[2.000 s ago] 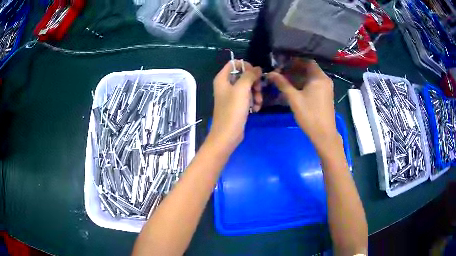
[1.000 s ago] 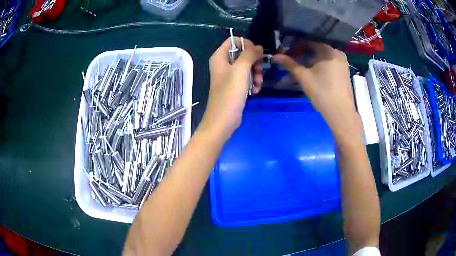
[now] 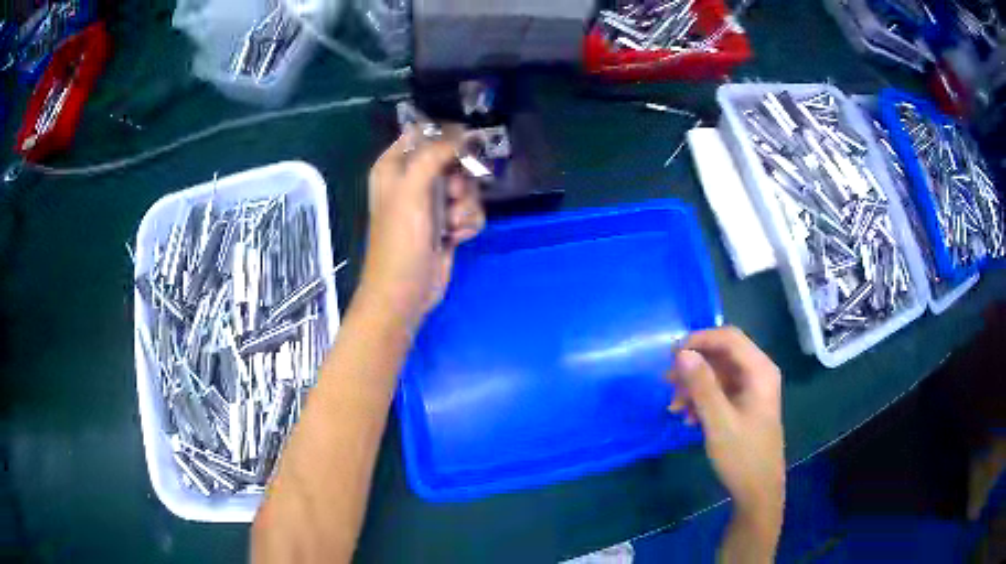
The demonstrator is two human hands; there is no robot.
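Note:
My left hand [image 3: 421, 215] is closed around a few silver metal parts [image 3: 474, 163], just left of the press fixture [image 3: 494, 141]. The grey press head [image 3: 499, 35] stands beyond it. The shallow blue work tray [image 3: 541, 342] lies in front of the press, with no parts showing in it. My right hand [image 3: 730, 399] is over the tray's right edge with fingers curled; whether it holds anything cannot be made out.
A large white bin [image 3: 320, 331] heaped with metal parts stands left. A white block [image 3: 730, 204], a filled white bin [image 3: 822, 331] and a small blue tray [image 3: 958, 259] stand right. Red bins [image 3: 673, 68] and a clear bin [image 3: 237, 83] are behind. A pale hose [image 3: 248, 121] crosses the bench.
My right hand has moved from the press back to the tray's right side. My left hand stays near the press, still holding parts. The view has shifted, so the press fixture now shows.

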